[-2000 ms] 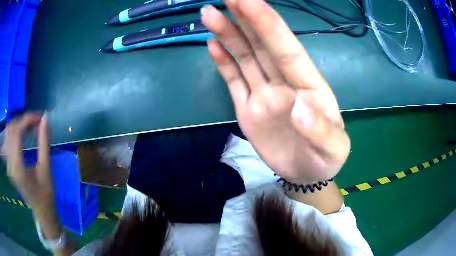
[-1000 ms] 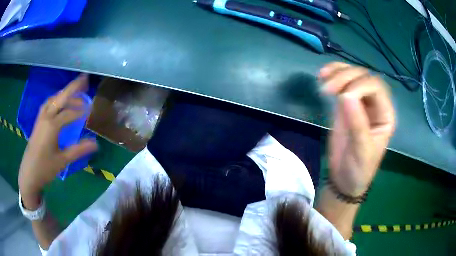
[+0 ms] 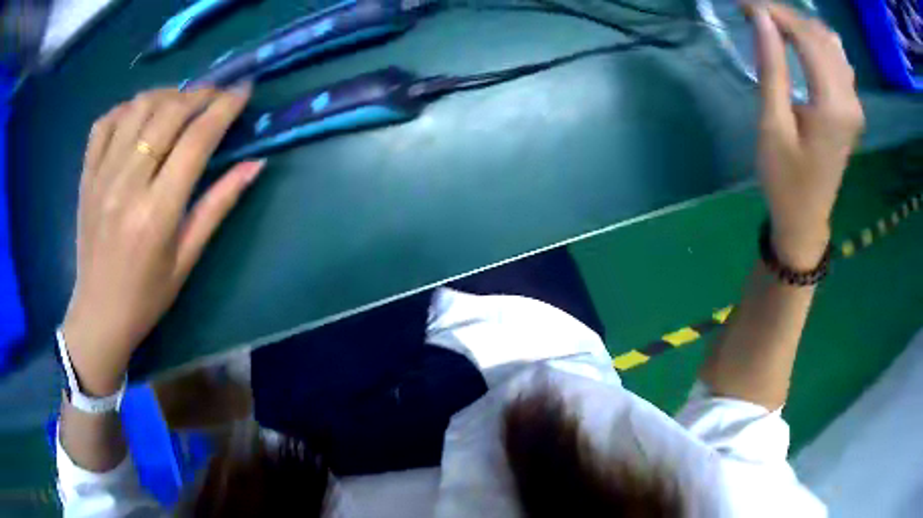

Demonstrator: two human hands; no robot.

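The nearest 3D pen point(image 3: 349, 106), black and light blue, lies on the green bench. My left hand point(image 3: 152, 197) is at its front end, index finger above and thumb below, and covers its tip; whether it grips is unclear. A second pen point(image 3: 314, 38) lies behind it. Part of a third light-blue pen body point(image 3: 192, 20) shows at the top left. My right hand point(image 3: 810, 96) is over the clear filament coil point(image 3: 737, 40) at the upper right, fingertips near the top edge; any strand in them cannot be made out.
Black cables point(image 3: 547, 69) run right from the pens. A blue bin with dark contents point(image 3: 880, 46) is at the upper right, and a blue tray point(image 3: 10, 253) at the left edge. Below the bench are a blue bin point(image 3: 152, 445) and a brown box point(image 3: 207, 395). Striped tape point(image 3: 678, 344) marks the floor.
My left hand has moved from below the bench edge up to the nearest pen's front end. My right hand has moved up and right to the filament coil. The camera view has turned.
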